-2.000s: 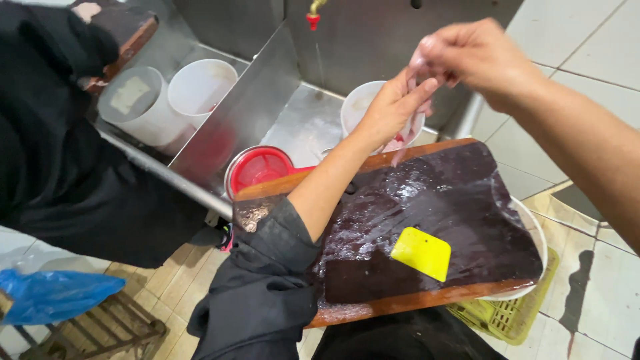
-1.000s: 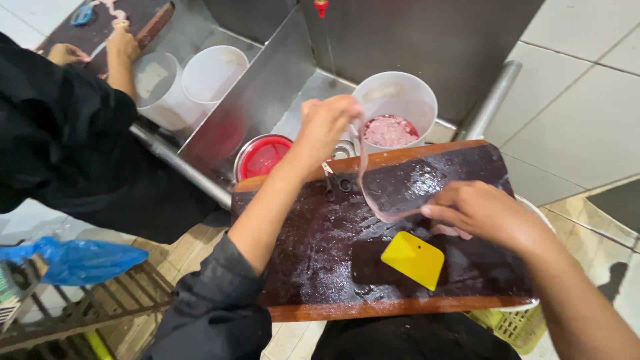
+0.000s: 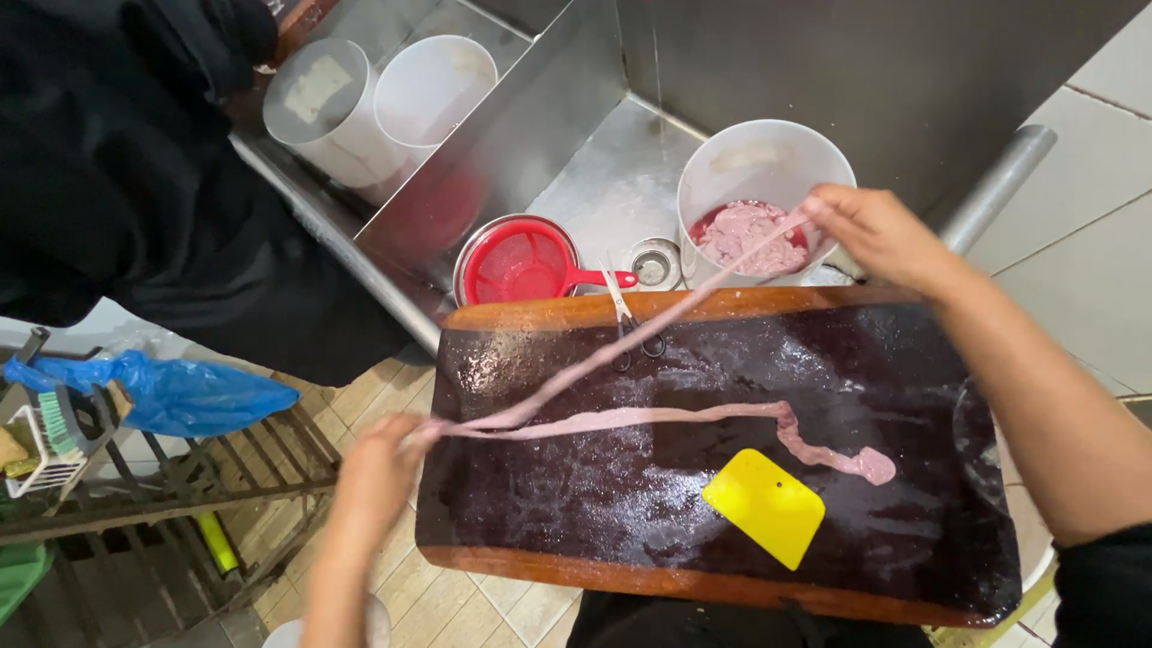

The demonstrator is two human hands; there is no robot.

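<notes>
A long pale pink strip of intestine-like tissue [image 3: 621, 418] doubles back at my left hand [image 3: 382, 468], whose fingers pinch it at the board's left edge. From there one length runs taut up to my right hand [image 3: 868, 229], which grips its end in front of the white bucket [image 3: 765, 148]. The other length lies across the dark wooden board [image 3: 540, 504] and ends in a crumpled lump at the right. A yellow plastic scraper [image 3: 768, 508] lies below it. Scissors [image 3: 619, 301] rest over the board's far edge, their handles partly behind the strip. Pink tissue in red liquid [image 3: 751, 236] sits in the bucket.
The steel sink [image 3: 594, 171] holds a red strainer [image 3: 522, 261] beside a drain fitting [image 3: 654, 263]. Two more plastic containers [image 3: 319, 90] stand past the divider. A person in black clothing [image 3: 135, 180] is at the left, above a slatted rack [image 3: 270, 450] with a blue plastic bag [image 3: 189, 391].
My left hand has moved left, away from the bucket, to the board's left edge. My right hand has risen from the board toward the bucket. The strip is now stretched between them.
</notes>
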